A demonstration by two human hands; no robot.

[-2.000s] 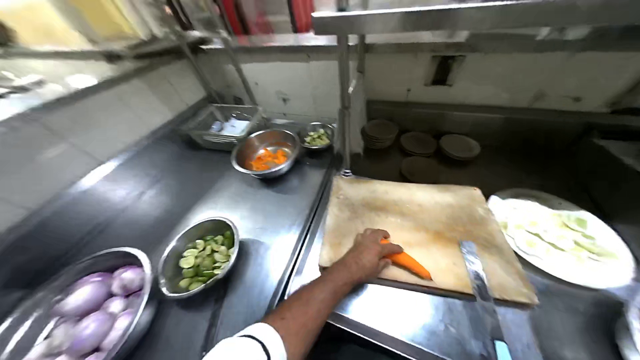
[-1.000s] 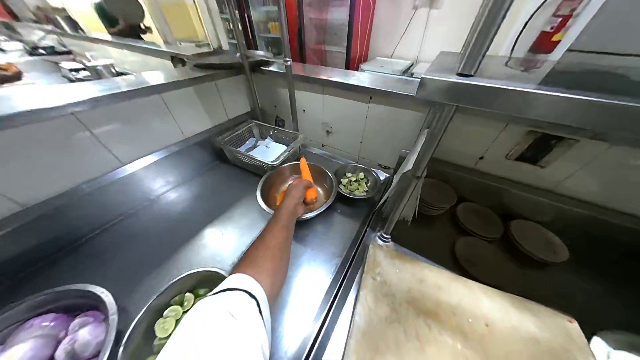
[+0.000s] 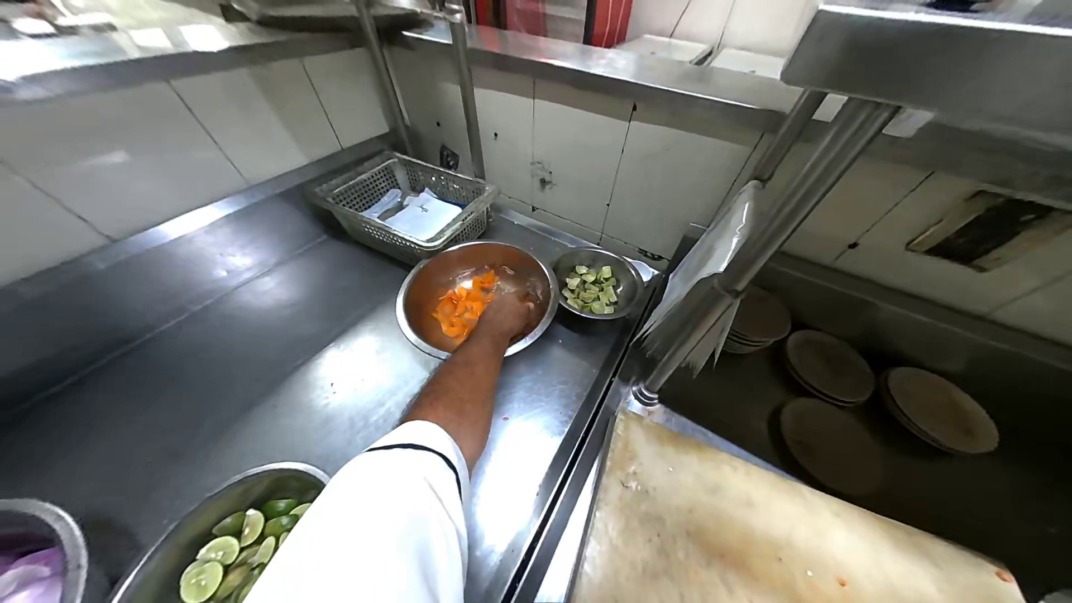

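Note:
My left hand (image 3: 509,314) reaches down into a metal bowl (image 3: 435,280) that holds orange carrot pieces (image 3: 466,303) in what looks like water. Its fingers are at the bowl's right side, to the right of the pieces; they are blurred and partly hidden, so whether they hold anything cannot be told. Touching or nearly touching that bowl on the right stands a smaller metal bowl (image 3: 630,289) of pale green chopped pieces (image 3: 590,289). My right hand is out of view.
A plastic basket (image 3: 368,226) with papers stands behind the bowls. Halved limes (image 3: 219,551) fill a bowl at the lower left, beside a bowl of purple onions (image 3: 33,574). A worn cutting board (image 3: 754,519) lies right of a metal post (image 3: 766,226); plates (image 3: 829,366) sit beyond.
My left hand has gone from the cutting board, where it held a carrot, to the metal bowl. One second ago the carrot stood upright at the hand; now it is not seen. The view has swung left.

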